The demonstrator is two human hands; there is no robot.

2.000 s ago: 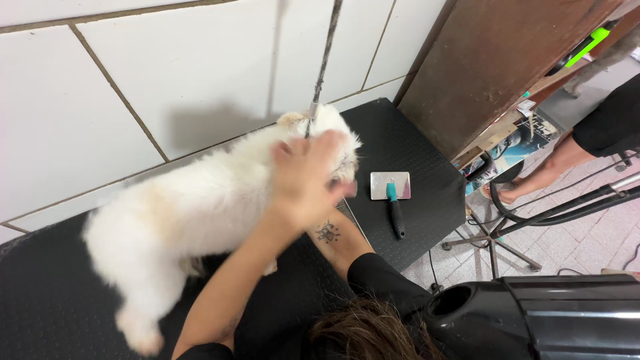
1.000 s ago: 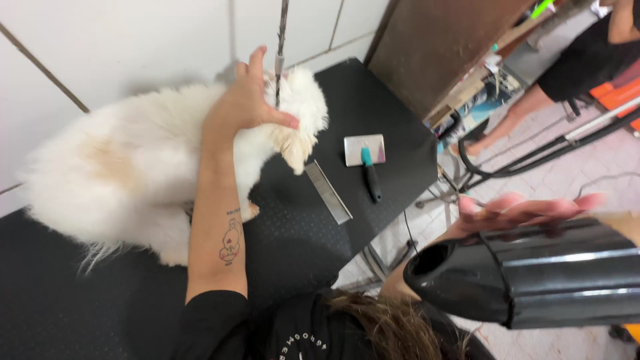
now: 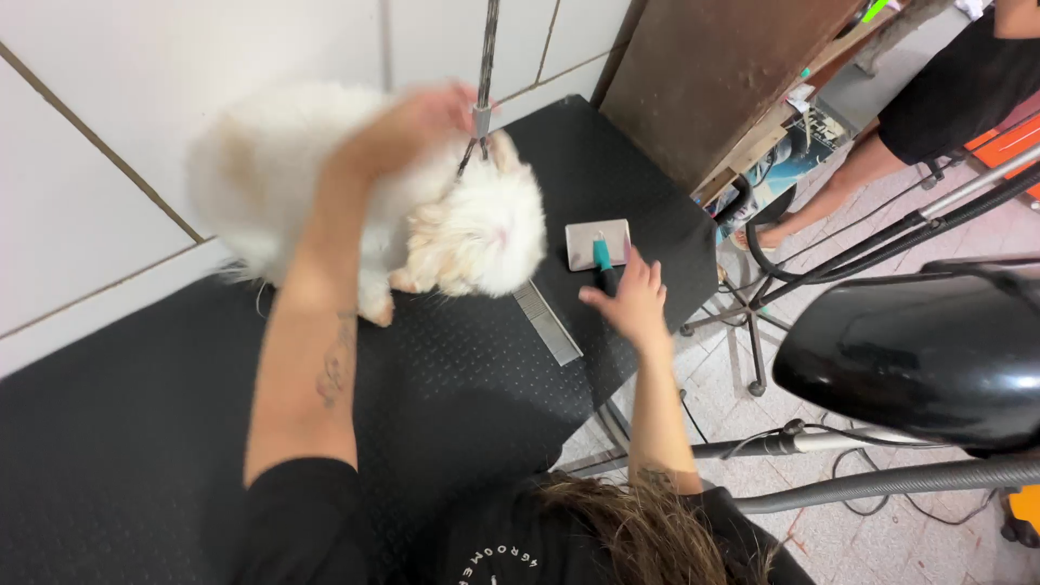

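Observation:
A white dog [image 3: 487, 219] with cream patches stands on a black textured grooming table [image 3: 455, 366], its head low. A dark grooming loop [image 3: 485, 73] with a metal slide hangs down to its neck. My left hand [image 3: 426, 118], blurred, is over the dog's back beside the slide; whether it grips anything cannot be told. My right hand [image 3: 638, 301], fingers spread, is over the handle of a slicker brush [image 3: 597, 244] with a teal and black grip. A metal comb [image 3: 548, 323] lies between the dog's head and my right hand.
A black stand dryer [image 3: 918, 357] with a hose is at the right. Its wheeled base [image 3: 751, 309] stands on the tiled floor beside cables. A person [image 3: 918, 122] stands at the upper right. A brown wooden panel [image 3: 715, 73] and white tiled wall [image 3: 203, 49] border the table.
My right hand has moved from beside the dryer to the brush. The dryer's nozzle has turned away from the table. The dog's head has lowered, and my left hand is farther back from it.

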